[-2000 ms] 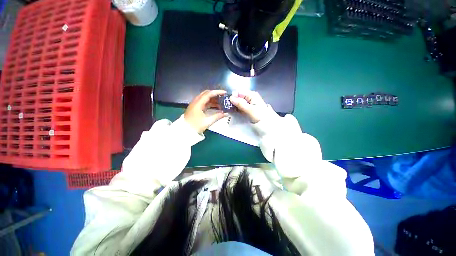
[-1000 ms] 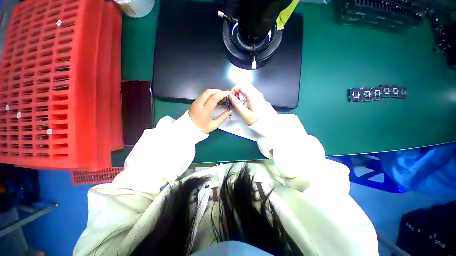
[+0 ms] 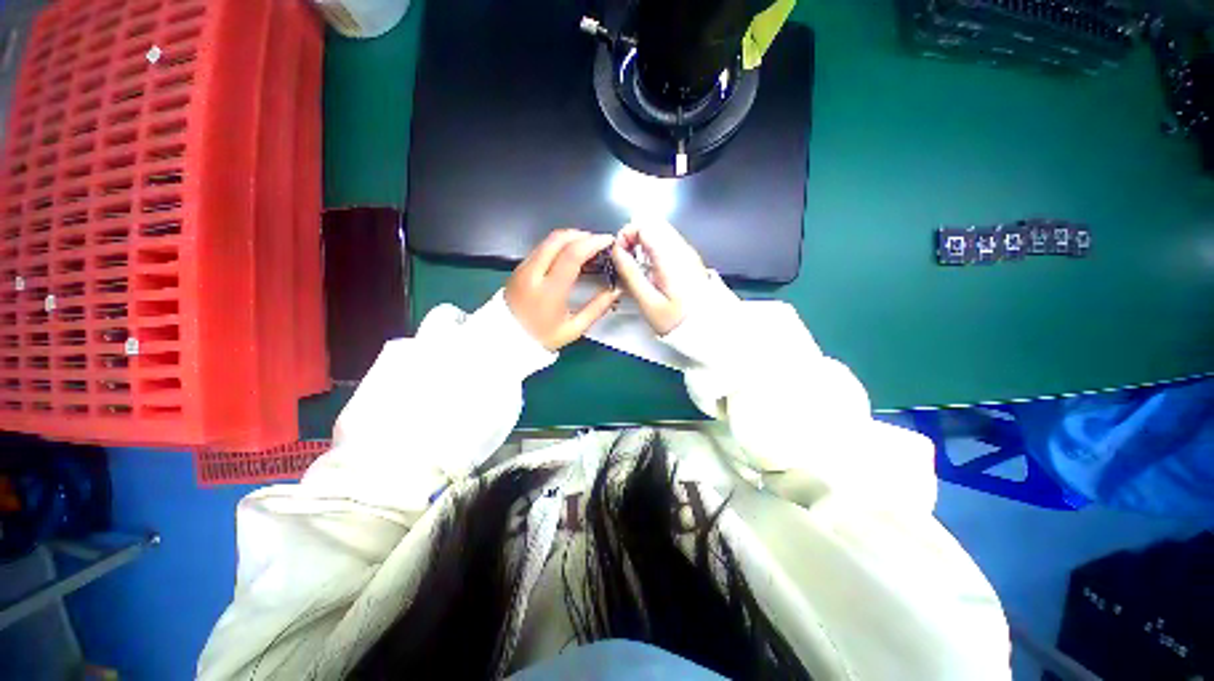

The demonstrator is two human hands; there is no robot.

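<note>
A small dark module [image 3: 606, 270] is held between my two hands over the front edge of the black base plate [image 3: 506, 173]. My left hand [image 3: 553, 293] grips its left side with thumb and fingers. My right hand [image 3: 656, 279] touches its right side with bent fingertips; the fingers hide part of it. A white sheet [image 3: 639, 338] lies under my hands at the plate's front edge. The microscope's round black ring [image 3: 676, 127] stands above a bright light spot [image 3: 644, 194] on the plate, just beyond my fingers.
Stacked red crates [image 3: 253, 240] stand at the left, with a dark glossy slab [image 3: 365, 293] beside them. A row of several modules [image 3: 1013, 242] lies on the green mat at the right. Black trays [image 3: 1025, 37] are at the back right. A white tub [image 3: 365, 11] is at the back left.
The module was seen face-on with pale marks two seconds ago and now shows as a narrow dark shape between my fingers. The view has shifted slightly.
</note>
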